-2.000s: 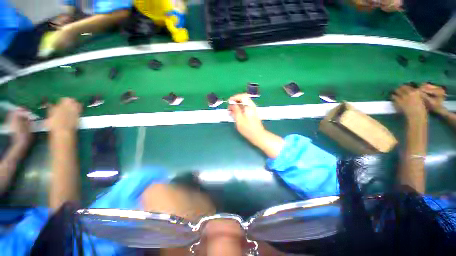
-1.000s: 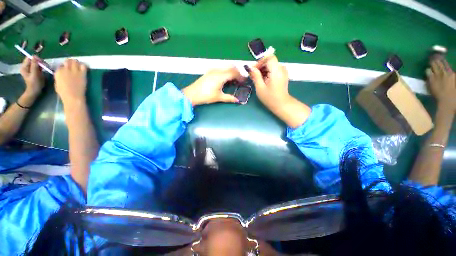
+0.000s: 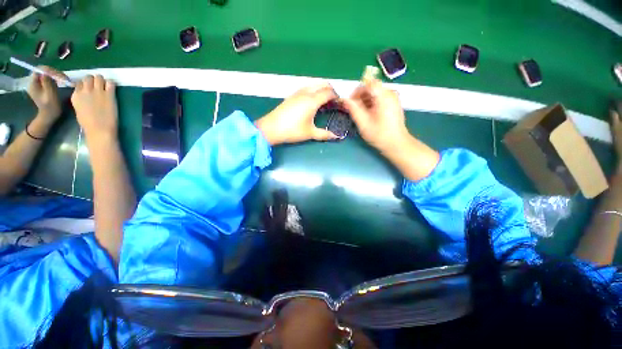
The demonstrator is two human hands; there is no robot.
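Note:
My left hand holds a small dark square watch body between thumb and fingers, above the glossy dark green bench. My right hand is at the right side of the same watch body, fingers bent over its upper edge. A pale, light-coloured tip sticks up above my right hand; most of it is hidden by the fingers, so I cannot tell what it is.
The green belt beyond the white rail carries several watch bodies. An open cardboard box and clear plastic bag are at right. A black flat rectangle lies left. Neighbours' hands are at both sides.
From two seconds ago, my right hand has come back from the belt to my left hand. Since one second ago, it has closed in over the watch body. The belt's watch bodies appear shifted right.

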